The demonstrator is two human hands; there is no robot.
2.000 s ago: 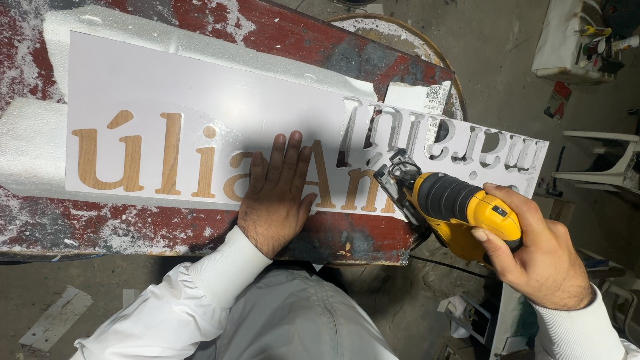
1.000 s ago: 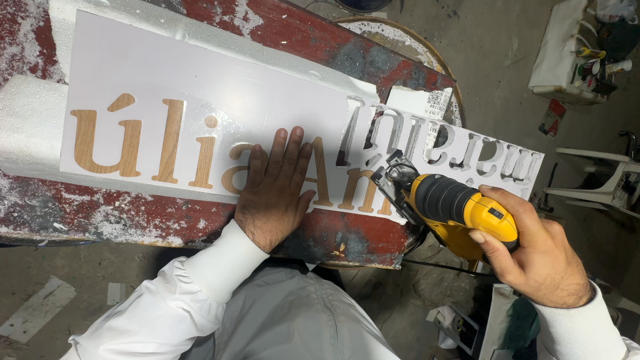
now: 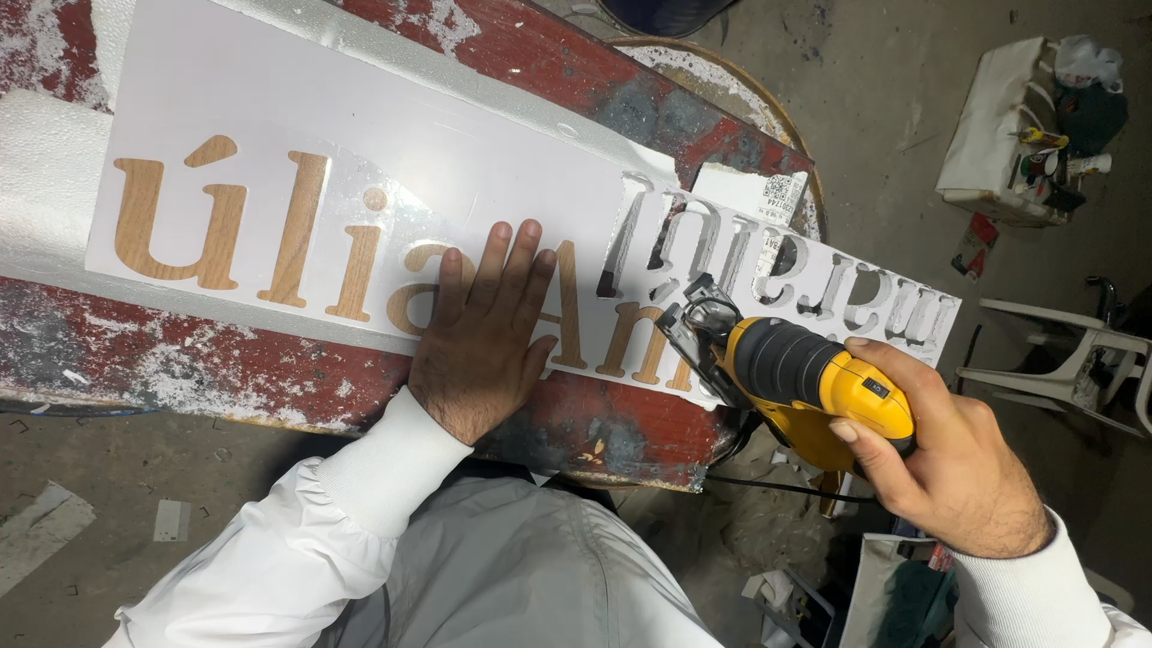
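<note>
A white sheet panel (image 3: 405, 108) with wood-grain letters (image 3: 297, 229) along its near side lies at a slant on foam. Letter-shaped cutouts (image 3: 630, 234) run through its right part. My left hand (image 3: 486, 333) rests flat on the panel, fingers spread, partly covering a letter. My right hand (image 3: 954, 450) is wrapped around the rear of a yellow and black jigsaw (image 3: 792, 369), whose metal shoe (image 3: 697, 328) sits over the letters near the panel's near right edge. The saw's body hides part of the lettering, and its blade cannot be made out.
Beneath lies a worn red table (image 3: 576, 432) with white foam sheets (image 3: 45, 180). A round-topped stand (image 3: 720, 81) is behind it. A power cord (image 3: 792, 489) runs below the saw. At right are a white container with items (image 3: 999, 135), a white plastic chair (image 3: 1062, 351) and floor scraps.
The panel and saw have shifted slightly in view since the first frame. Both hands keep nearly the same places, the left on the panel and the right on the saw.
</note>
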